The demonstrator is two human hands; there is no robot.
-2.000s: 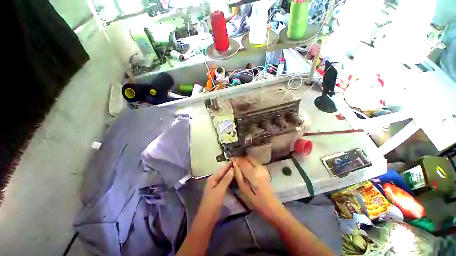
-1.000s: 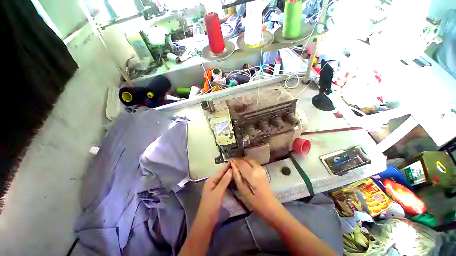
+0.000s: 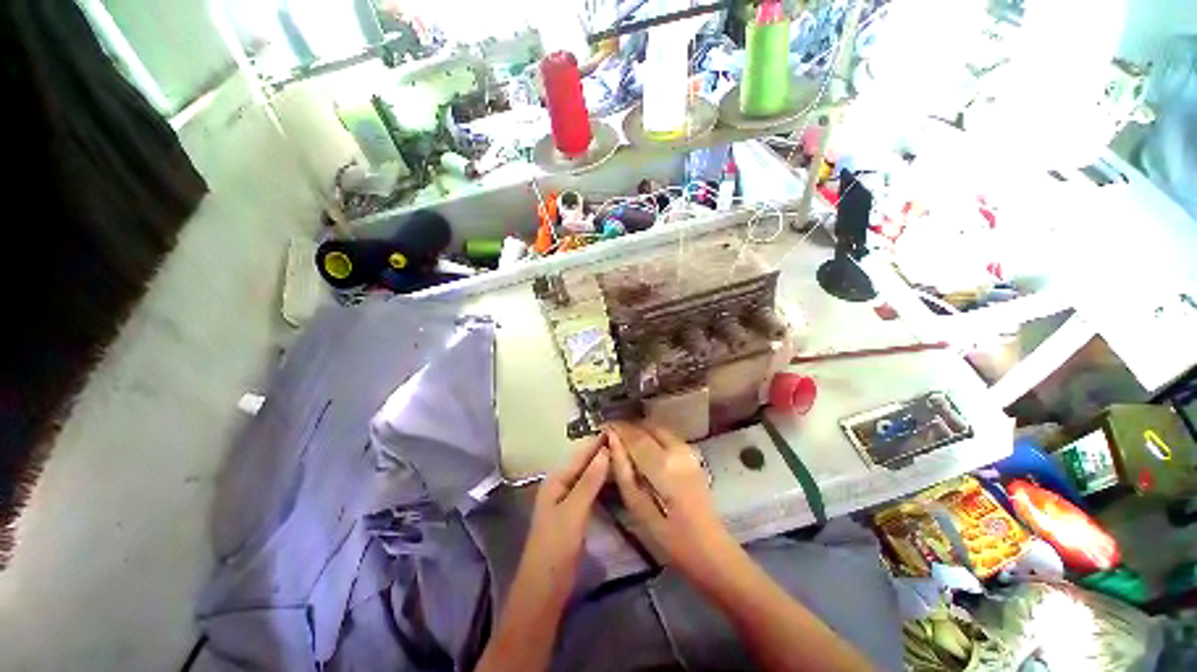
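Observation:
The grimy brown overlock machine (image 3: pixel 696 335) stands on the whitish table. My left hand (image 3: pixel 572 488) and my right hand (image 3: pixel 660 483) meet fingertip to fingertip just in front of the needle and presser foot area (image 3: pixel 597 418). A thin dark tool, perhaps tweezers (image 3: pixel 647 484), lies along my right hand's fingers. Whatever is pinched at the fingertips is too small to see; thread is not visible there. My hands hide the front looper area. Grey-blue garment pieces (image 3: pixel 355 394) lie heaped left of the pale cloth plate (image 3: pixel 532 394) and over my lap.
A red cup (image 3: pixel 792 393) is right of the machine. A green strap (image 3: pixel 797 473) crosses the table front. A recessed parts tray (image 3: pixel 906 429) is at right. Red (image 3: pixel 566 105), white and green thread cones stand behind. Black cones (image 3: pixel 381 256) lie back left. Bags (image 3: pixel 958 532) are below right.
The view has shifted slightly. My hands stay together at the machine's front with almost no visible change in their pose.

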